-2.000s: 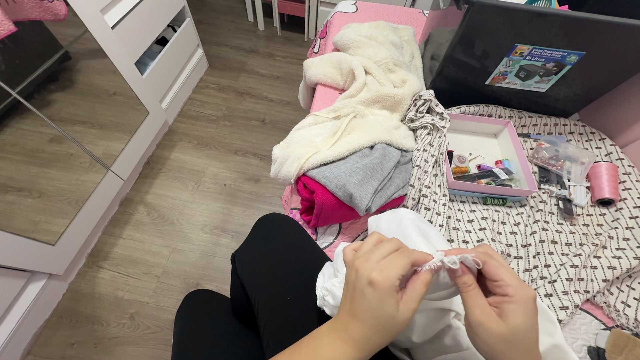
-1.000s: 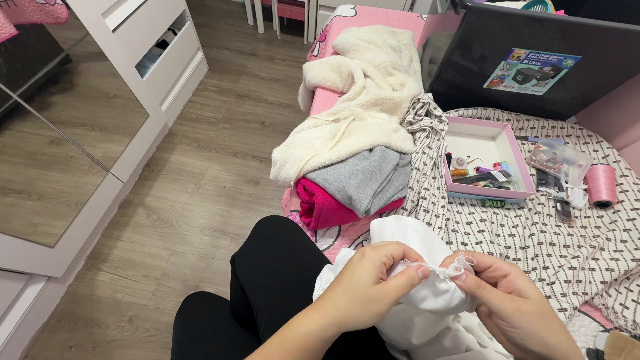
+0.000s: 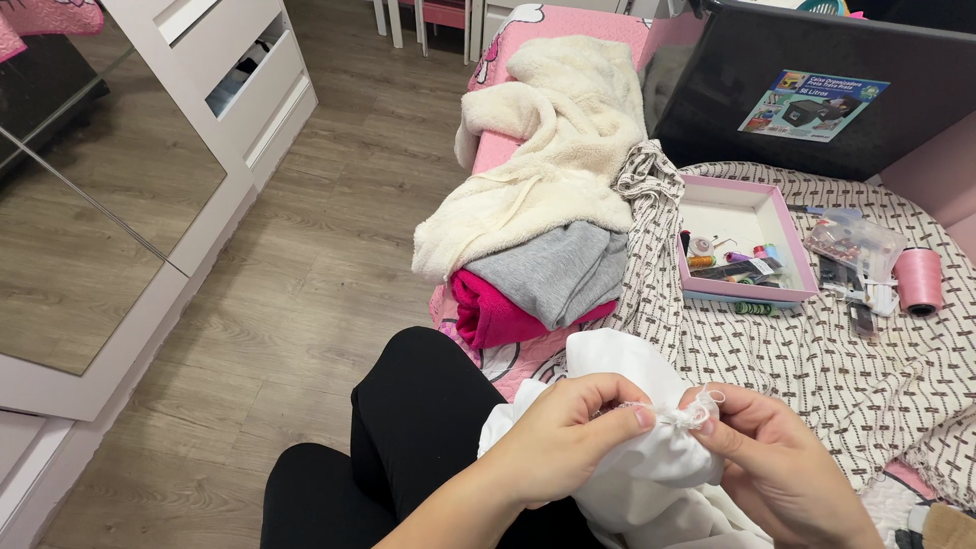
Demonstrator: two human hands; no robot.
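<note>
A white cloth lies over my lap and hangs between my hands. My left hand pinches its frayed, gathered edge between thumb and forefinger. Close beside it, my right hand grips the same edge where loose white threads bunch and curl. Beyond my hands, a pink-rimmed box holds several thread spools and small sewing items. To its right are a clear plastic case and a large cone of pink thread. A green thread spool lies against the box's near side.
Cream fleece, grey folded fabric and magenta cloth are piled on the bed's left edge. A black storage bin stands behind the box. Patterned fabric covers the bed. White drawers and a mirrored door are at left.
My hands have shifted their pinch along the gathered edge of the white cloth. My left hand moved from above the cloth's edge to slightly lower. The surrounding things have stayed in place.
</note>
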